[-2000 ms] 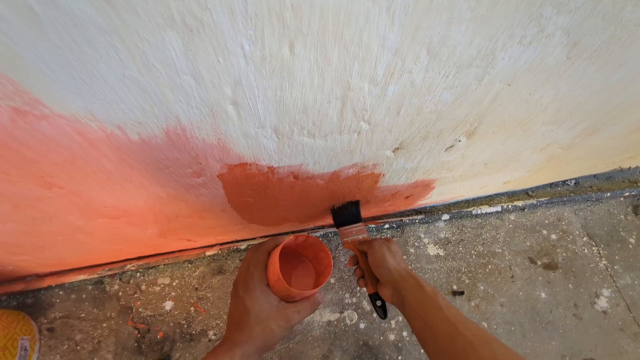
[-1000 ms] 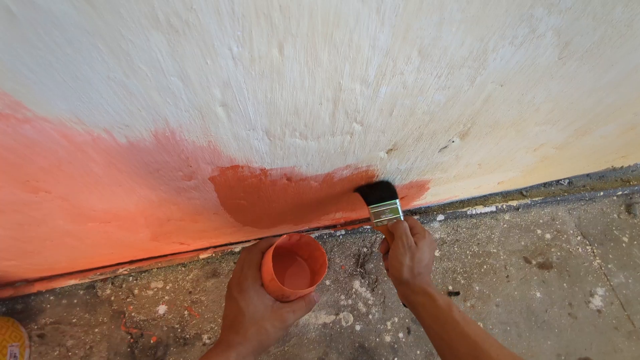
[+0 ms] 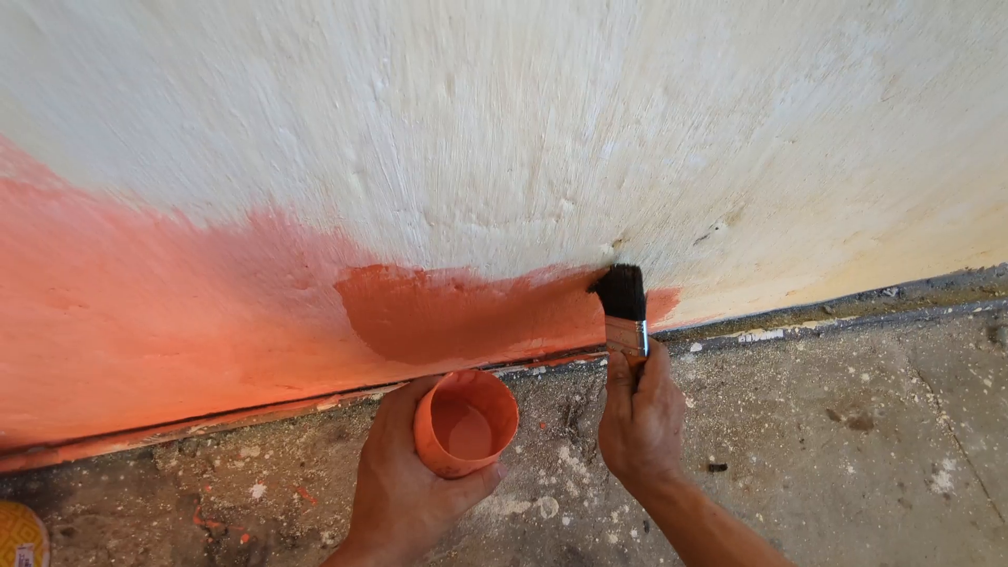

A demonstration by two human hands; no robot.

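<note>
My left hand [image 3: 409, 480] is wrapped around an orange cup [image 3: 466, 425] with some orange paint inside, close to the foot of the wall. In my right hand [image 3: 646, 421] is a flat paintbrush [image 3: 627, 327] with black bristles, a metal ferrule and a wooden handle largely hidden by the fingers. The bristles touch the wall [image 3: 504, 142] at the upper right part of a darker orange paint patch [image 3: 465, 315]. Paler orange paint covers the wall's lower left; above and to the right the surface is off-white.
A dark, uneven joint [image 3: 835, 311] runs along the wall's base. Below it lies a concrete floor [image 3: 811, 441] spattered with paint specks. A yellow patterned object [image 3: 20, 531] with a small label shows at the bottom left corner.
The brush has moved up and to the right along the wall from beside the base joint, and the orange patch now reaches higher at its right part. The left hand still holds the cup.
</note>
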